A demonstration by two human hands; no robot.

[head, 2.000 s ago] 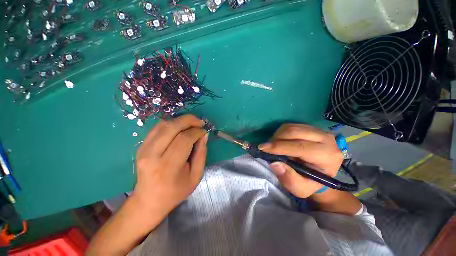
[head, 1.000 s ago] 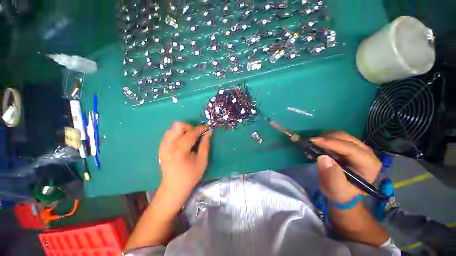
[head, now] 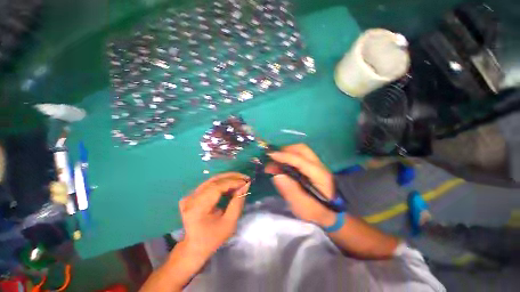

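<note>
My left hand (head: 212, 206) is in front of the wire heap, thumb and index finger pinched around something small and thin, too blurred to name surely; it looks like a wired component (head: 245, 194). My right hand (head: 303, 181) holds the soldering iron (head: 308, 185) by its black handle, its tip pointing up-left near the heap's right side. A small dark assembly (head: 257, 166) shows between the hands; whether fingers touch it is unclear. The tangled heap of red and black lead wires with white ends (head: 223, 139) lies on the green mat.
A clear blister tray (head: 199, 74) with rows of shiny assemblies lies beyond the heap. A white tub (head: 365, 65) and black fan (head: 388, 120) stand at right. Pens (head: 80, 185) and a whitish bottle (head: 60, 112) lie left. A blue shoe (head: 418, 210) shows on the floor.
The view has shifted. My right hand has moved closer to my left hand, with the iron still held. The small assembly that lay alone on the mat is now between the hands.
</note>
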